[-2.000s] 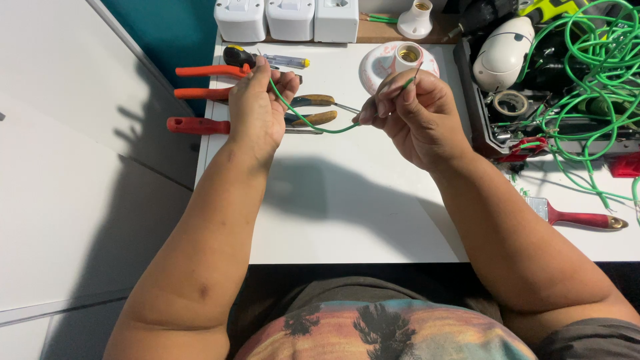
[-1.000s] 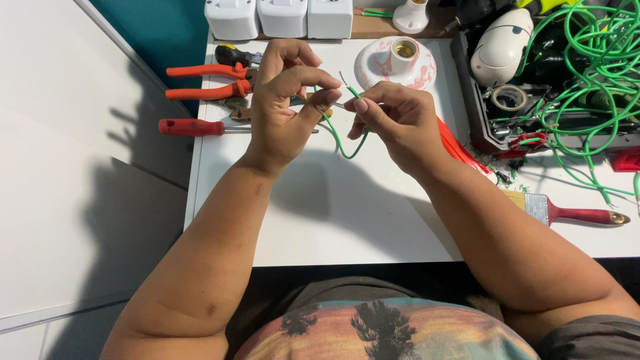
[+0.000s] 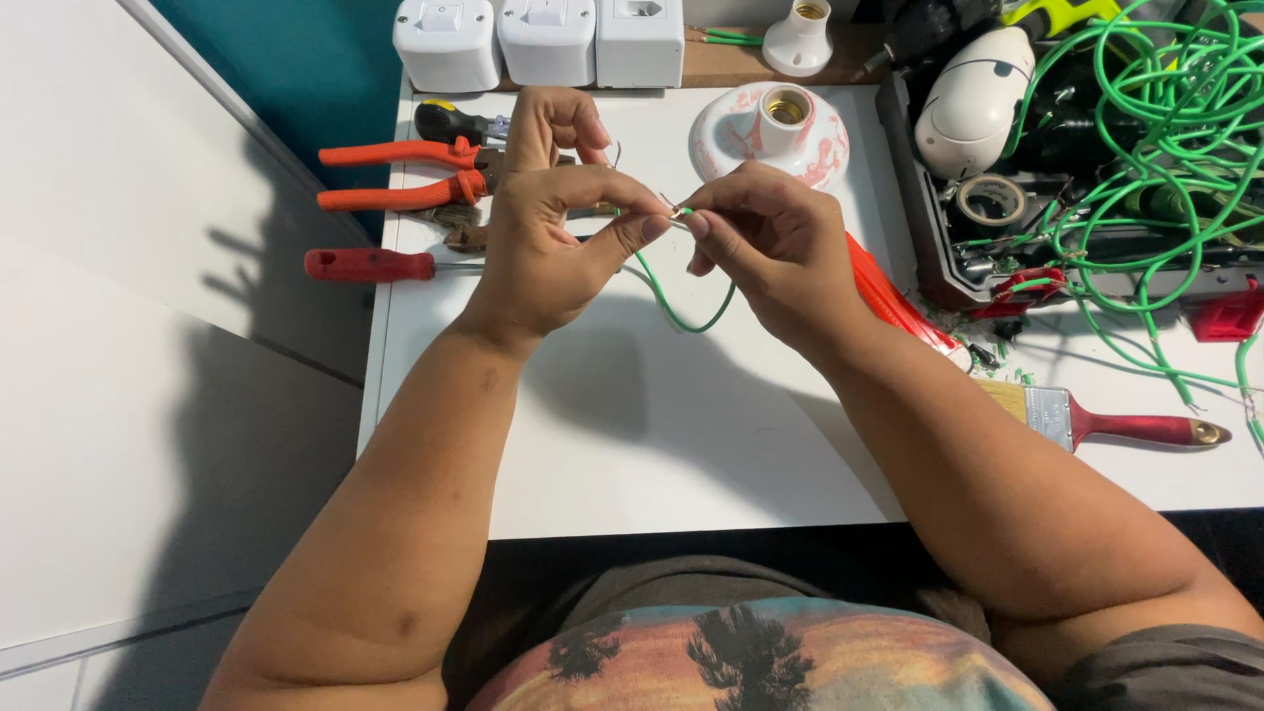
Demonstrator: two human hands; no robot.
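A short green insulated wire (image 3: 681,323) hangs in a loop below my hands. The thumb and forefinger of my left hand (image 3: 573,222) pinch bare copper strands (image 3: 673,209) at one end of it. My right hand (image 3: 775,247) grips the green insulation just beside those strands, with its fingertips almost touching the left ones. Another bare wire end (image 3: 618,155) sticks up by the raised fingers of my left hand. Behind my right hand stands a lamp socket on a round white base with reddish smears (image 3: 721,138).
Orange-handled pliers (image 3: 400,199), a red-handled screwdriver (image 3: 370,265) and a black-handled screwdriver (image 3: 444,122) lie left. White switch boxes (image 3: 548,49) and a small lampholder (image 3: 798,44) stand behind. On the right are an open toolbox (image 3: 928,247), tangled green wire (image 3: 1136,257) and a paintbrush (image 3: 1136,425).
Two seconds ago my hands were farther apart with the wire stretched between them; now their fingertips meet at one bare end. The wire's loop hangs lower between the hands.
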